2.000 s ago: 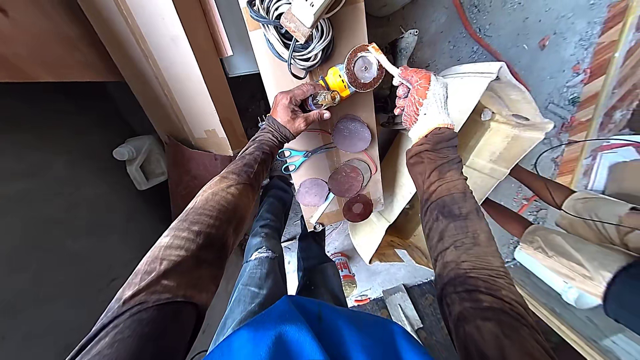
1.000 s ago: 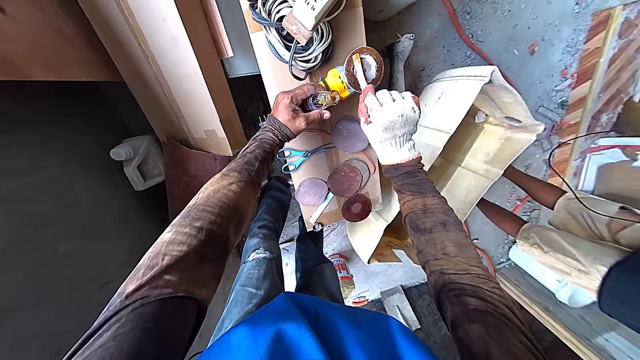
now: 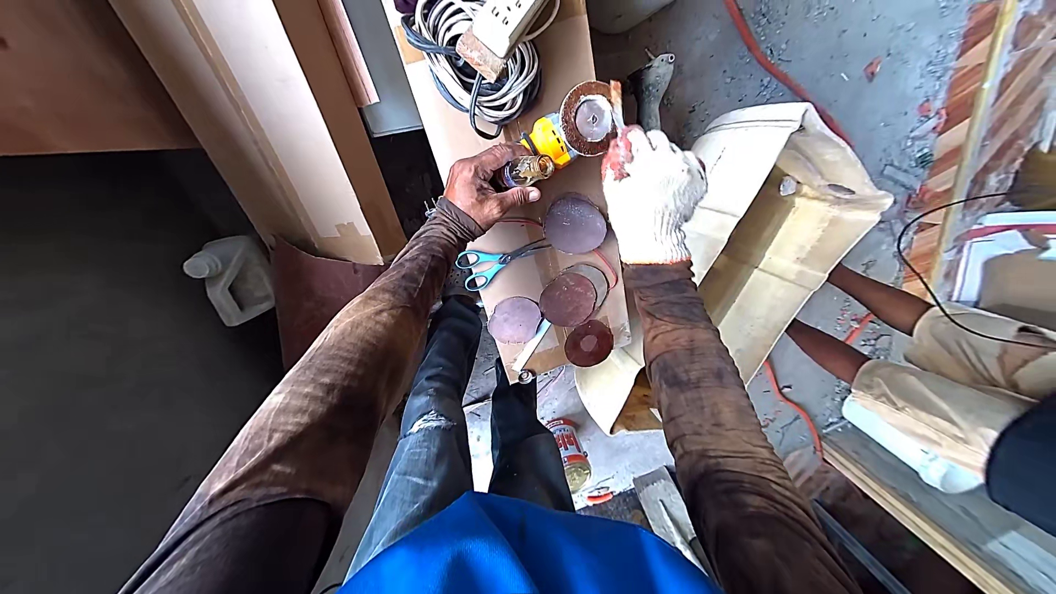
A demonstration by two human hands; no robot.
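Note:
My bare left hand [image 3: 487, 186] grips a small glass bottle [image 3: 528, 171], its open mouth toward the right, beside the yellow head of an angle grinder [image 3: 551, 140]. My right hand [image 3: 656, 181], in a white knit glove with red stains, is closed on a thin stick or brush [image 3: 616, 99], held upright at the rim of the grinder's round disc [image 3: 591, 118]. A whitish patch covers the disc's middle. Nearer me lie several round sanding discs [image 3: 575, 223] and a pair of scissors with blue handles [image 3: 483, 270]. The grinder's body is mostly hidden by my left hand.
A cardboard-covered board [image 3: 569, 49] bears a coiled cable [image 3: 503, 91] and a power strip [image 3: 505, 25]. A folded cream sheet [image 3: 742, 239] is at the right, near another person's legs [image 3: 883, 305]. A plastic jug [image 3: 235, 276] stands left; a can [image 3: 569, 450] is near my feet.
My right hand has turned over, from its red palm side showing to the white back showing, with the stick still at the disc. My left hand has stayed in place with the bottle.

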